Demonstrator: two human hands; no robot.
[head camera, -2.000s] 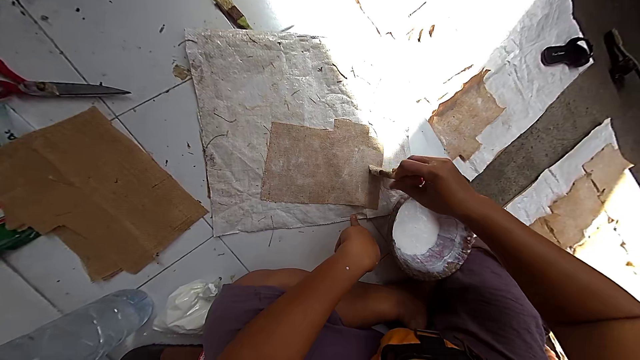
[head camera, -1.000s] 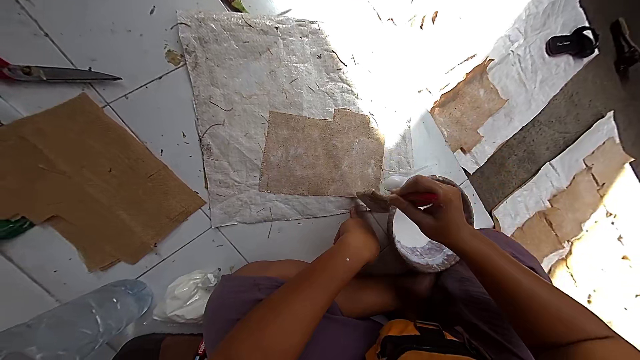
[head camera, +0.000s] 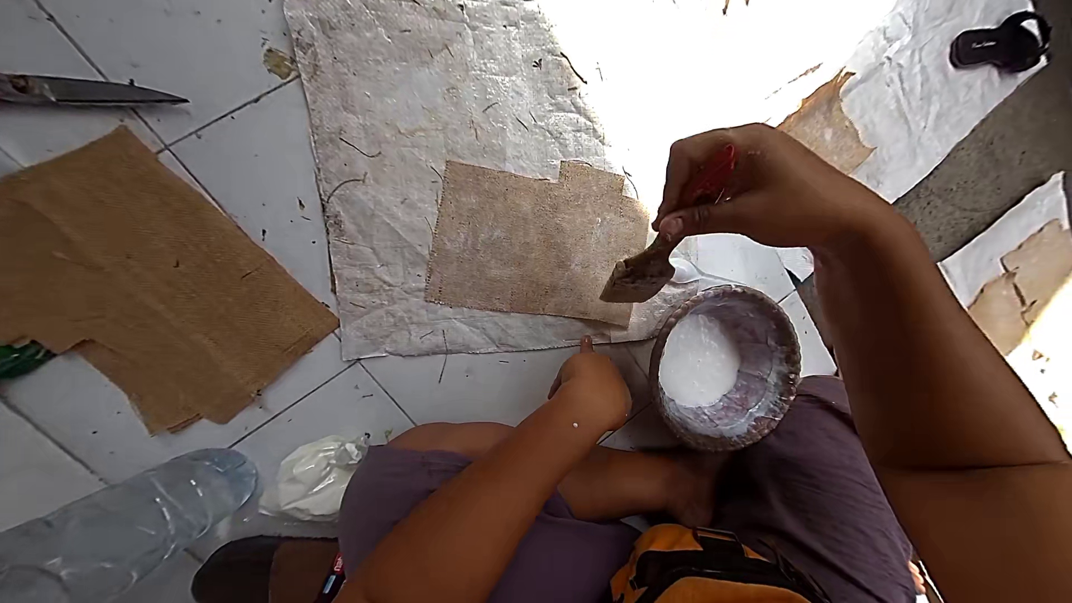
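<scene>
My right hand (head camera: 745, 188) grips a paintbrush (head camera: 641, 272) by its red handle, bristles down, above the lower right corner of a piece of brown woven cloth (head camera: 536, 239). That cloth lies flat on a white woven plastic sheet (head camera: 402, 167). At the sheet's near edge rests my left hand (head camera: 590, 385), one finger pointing at the cloth's lower edge; its other fingers are curled and partly hidden. A round tub (head camera: 770, 360) holding thick white paste (head camera: 699, 360) stands just right of my left hand, below the brush.
Brown cloth pieces (head camera: 159, 276) lie stacked at left, below scissors (head camera: 117, 90). A clear plastic bottle (head camera: 126, 519) and a white plastic bag (head camera: 314, 477) are near my knee. More cloth pieces (head camera: 825, 126) lie on white sheets at right, near a black sandal (head camera: 997, 46).
The brush has lifted from the cloth's lower right corner, and my right hand is raised above it. The tub's opening, partly covered by that hand before, now shows fully.
</scene>
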